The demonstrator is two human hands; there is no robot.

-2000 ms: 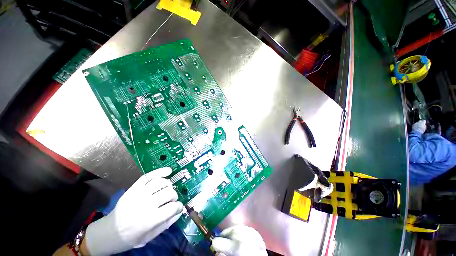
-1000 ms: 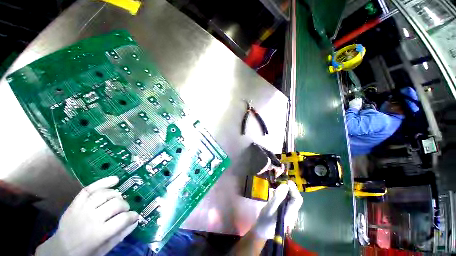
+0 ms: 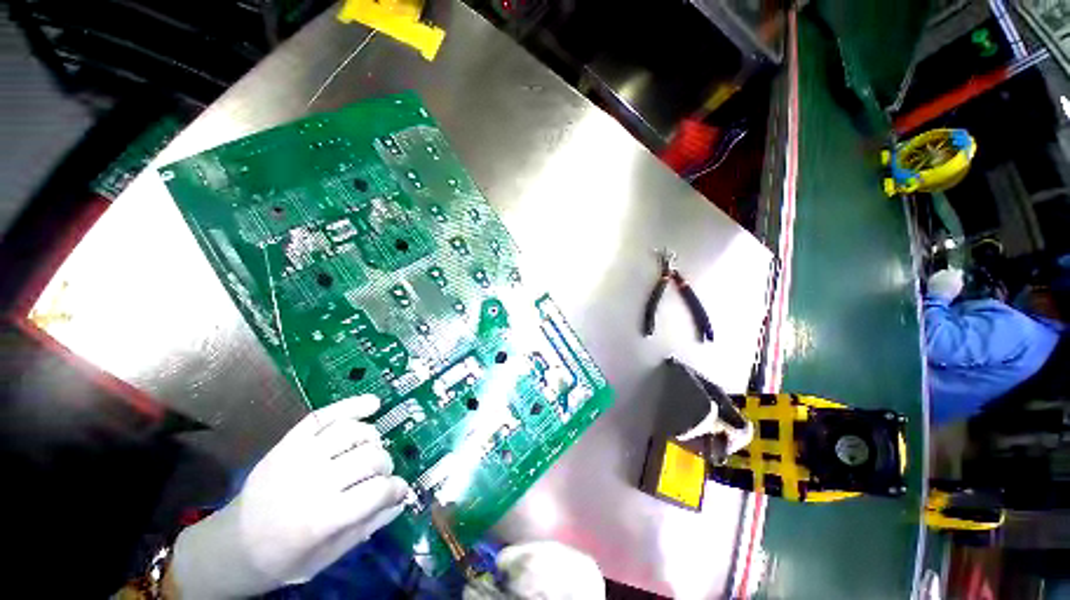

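Note:
A large green circuit board [image 3: 352, 252] lies tilted on the metal tabletop. My left hand [image 3: 299, 498], in a white glove, rests at the board's lower left edge, fingers pinched together. A thin solder wire [image 3: 277, 316] runs over the board to these fingers. My right hand [image 3: 546, 572], gloved in white and cut off by the bottom edge, holds a soldering iron [image 3: 448, 533]. The iron's brownish barrel points up-left, its tip by the board's lower corner close to my left fingertips. Whether the tip touches the board cannot be told.
Side cutters [image 3: 677, 299] lie on the metal tabletop [image 3: 587, 176]. The iron stand [image 3: 692, 410] with a yellow sponge [image 3: 681, 475] is at right, beside a black fan [image 3: 853, 450]. A yellow reel stand [image 3: 397, 21] is at the top. A person in blue [image 3: 986, 352] is beyond the green conveyor [image 3: 839, 305].
My right hand and the iron have come back from the stand to the board's lower corner. The view has swung, shifting the whole scene. My left hand stays at the board's lower left edge.

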